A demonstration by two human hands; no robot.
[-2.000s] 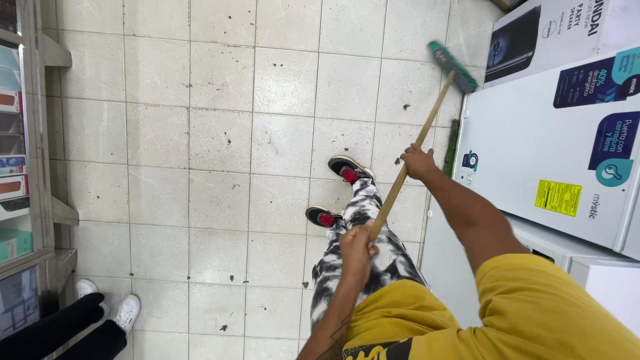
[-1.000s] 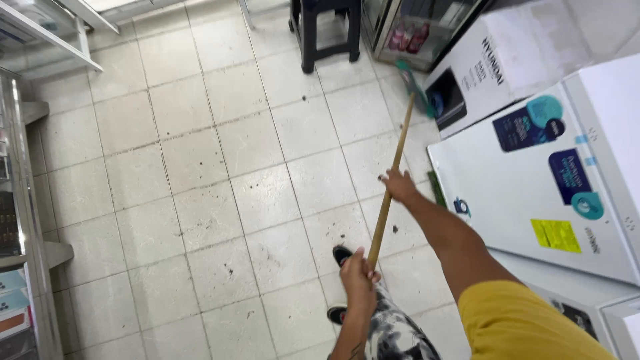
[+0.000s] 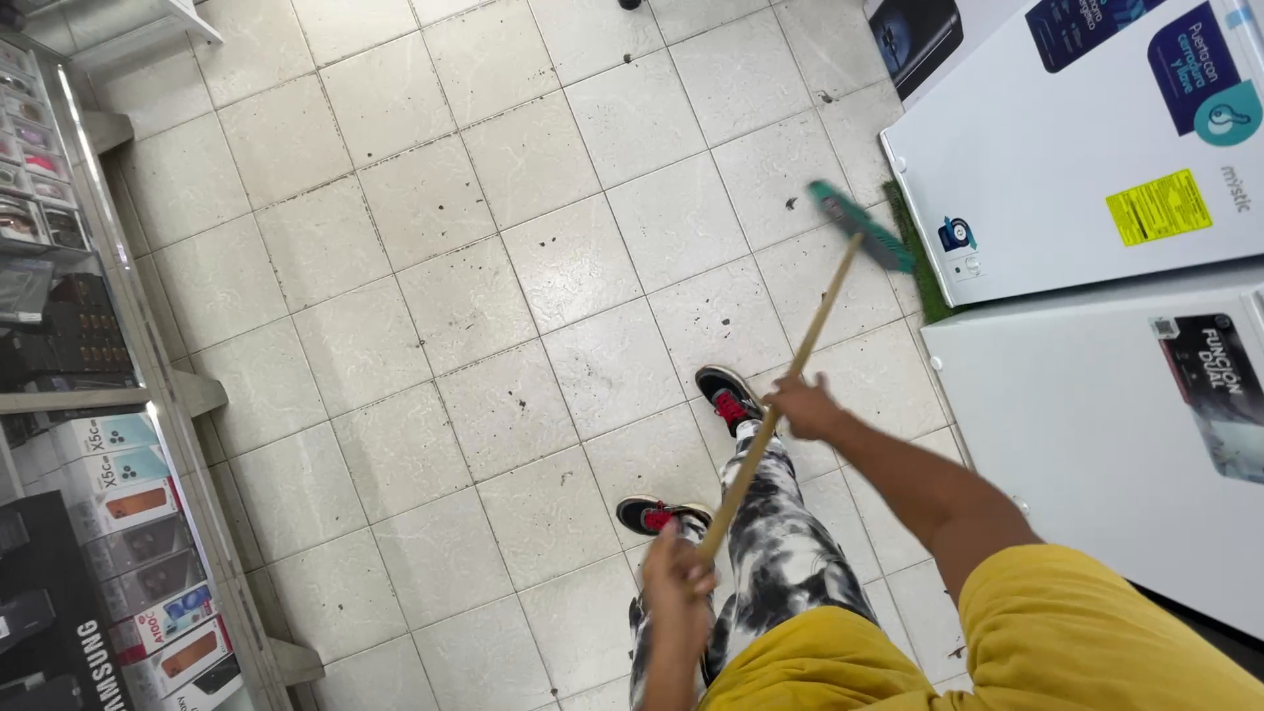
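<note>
A push broom with a green and grey head (image 3: 861,225) and a wooden handle (image 3: 820,321) slants across the view. My right hand (image 3: 802,405) grips the middle of the handle. Lower down, my left hand (image 3: 677,571) is closed round the handle near its upper end, slightly blurred. The broom head is over the tiled floor (image 3: 553,385), close to a strip of green artificial turf (image 3: 916,259) beside a white appliance. Small dark bits of debris (image 3: 726,321) are scattered on the tiles.
White appliances (image 3: 1066,148) with stickers stand along the right, with a printed box (image 3: 913,39) beyond them. A glass display case (image 3: 148,326) with boxed phones and small goods runs down the left, its feet jutting onto the floor. My shoes (image 3: 729,395) are just left of the handle.
The broom head has come back nearer my feet, away from the printed box it was beside one second ago. Both hands remain on the handle. The view has tilted down.
</note>
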